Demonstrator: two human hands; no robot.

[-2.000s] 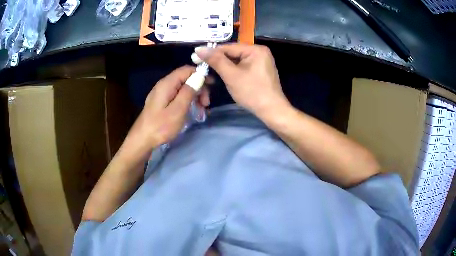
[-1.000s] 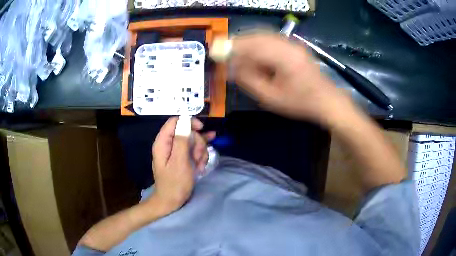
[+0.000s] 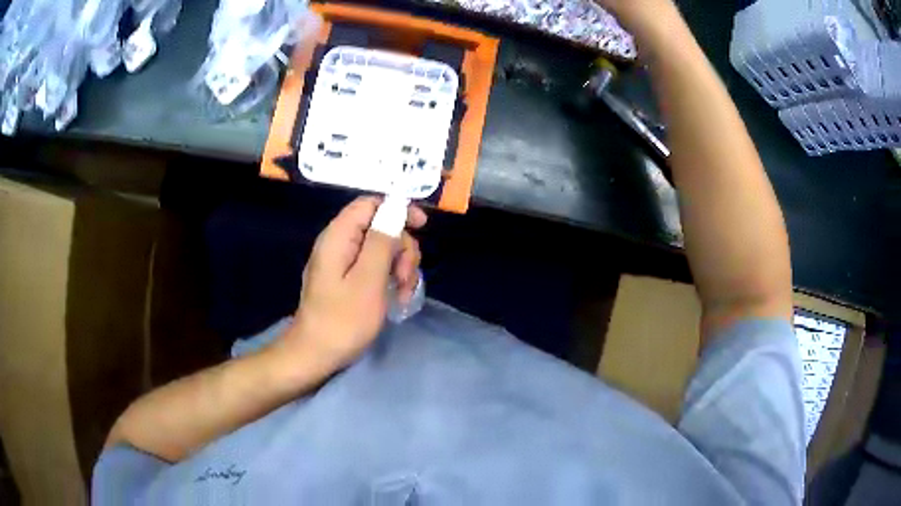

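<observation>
The white square housing (image 3: 378, 124) with small dark slots sits in the orange fixture (image 3: 478, 109) at the bench's near edge. My left hand (image 3: 348, 282) is below the fixture, closed on the bagged component; its clear bag (image 3: 406, 299) shows beside the fingers. The hand's white-sleeved thumb is at the housing's lower edge, and the component's end is too small to make out. My right forearm reaches up to the top edge. Only a small part of my right hand (image 3: 620, 6) shows, by the parts tray (image 3: 568, 28); its fingers are cut off by the frame.
A pile of bagged components (image 3: 59, 49) lies at the upper left, with more bags (image 3: 247, 64) beside the fixture. The mallet (image 3: 632, 121) lies to the right, its handle behind my right forearm. Grey baskets (image 3: 800, 69) stand at the upper right. Cartons (image 3: 647, 351) stand below the bench.
My right hand has moved from near the housing up and right, partly out of the picture at the parts tray. My left hand stays below the fixture. The view has shifted and tilted.
</observation>
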